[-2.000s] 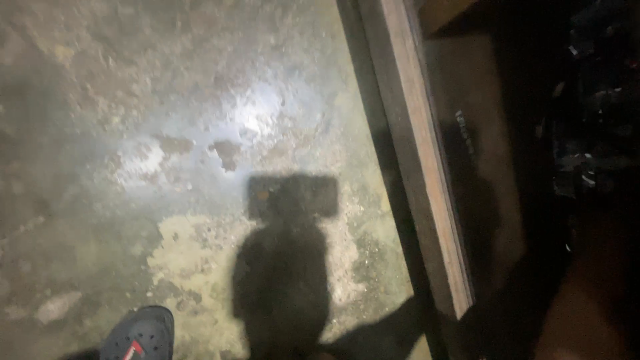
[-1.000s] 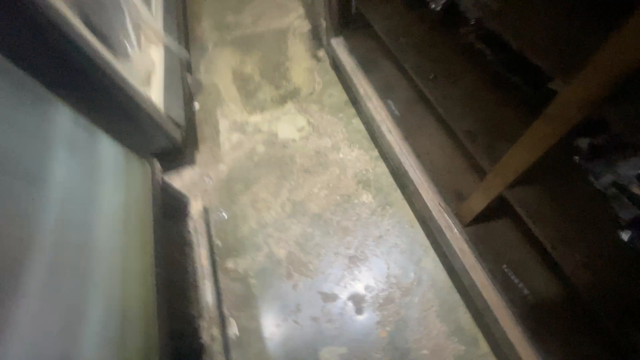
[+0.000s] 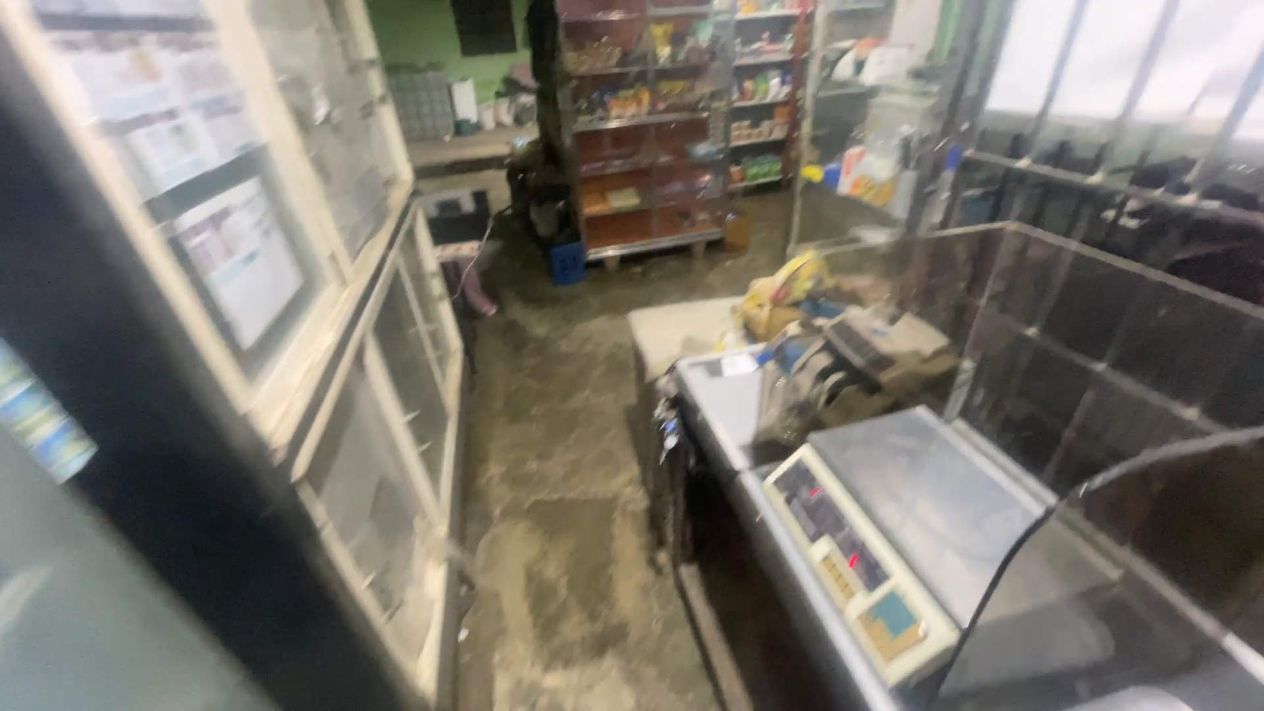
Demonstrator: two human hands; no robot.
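Note:
Neither my left hand nor my right hand shows in the head view. A digital weighing scale (image 3: 948, 509) with a flat metal platform and lit red digits rests on the counter (image 3: 716, 405) at the right. Behind it on the counter lie a yellow plastic bag (image 3: 785, 296) and a jumble of blurred items. A dark cable curves across the lower right corner, in front of the scale.
Glass-fronted cabinets (image 3: 346, 415) line the left side. A worn concrete floor aisle (image 3: 563, 474) runs between them and the counter. Stocked shelves (image 3: 642, 123) stand at the far end, with a blue crate (image 3: 567, 264) beside them. Metal bars (image 3: 1086, 178) line the right.
The view has swung up from the floor to the aisle, the counter and the far shelves. The dark clog seen at the bottom two seconds ago is out of view.

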